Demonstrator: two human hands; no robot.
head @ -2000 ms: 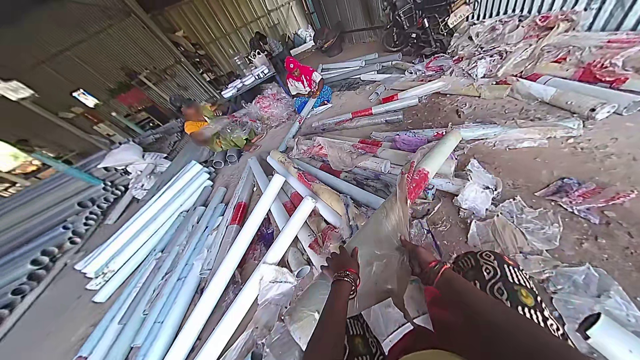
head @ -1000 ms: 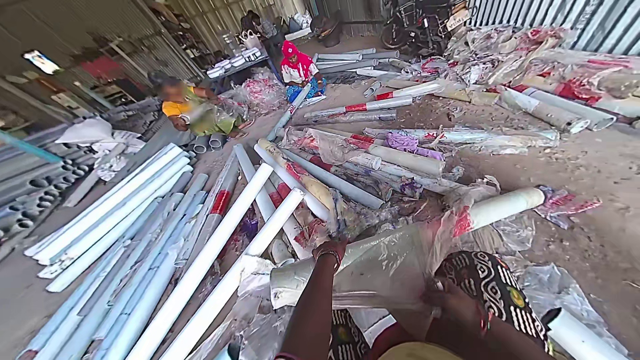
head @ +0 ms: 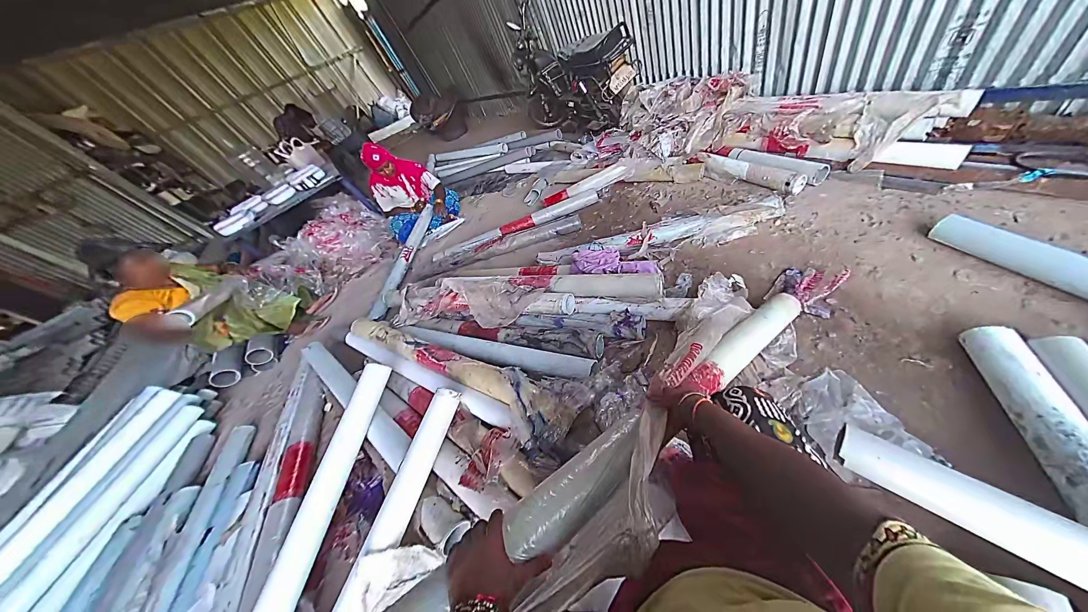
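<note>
A white plastic pipe [head: 752, 336] with a red marking lies slantwise across the lap, partly inside a clear plastic wrap [head: 616, 544]. At its nearer, wrapped part is my left hand [head: 489, 565], the fingers against the pipe. My right hand [head: 676, 408] grips the bunched plastic wrap around the pipe, just below the red marking. The far end of the pipe sticks out bare beyond the wrap. How firmly the left fingers close is partly hidden.
White pipes [head: 327, 484] lean at the left, beside a stack of pipes [head: 93, 476]. Wrapped pipes [head: 544, 340] lie ahead. More pipes [head: 960, 501] lie at the right. Two people sit further back, one in a red headscarf [head: 393, 166]. A motorcycle [head: 578, 72] stands by the corrugated metal wall [head: 816, 42].
My right hand has moved from the near part of the wrap up to just below the red marking. The view has turned to the right.
</note>
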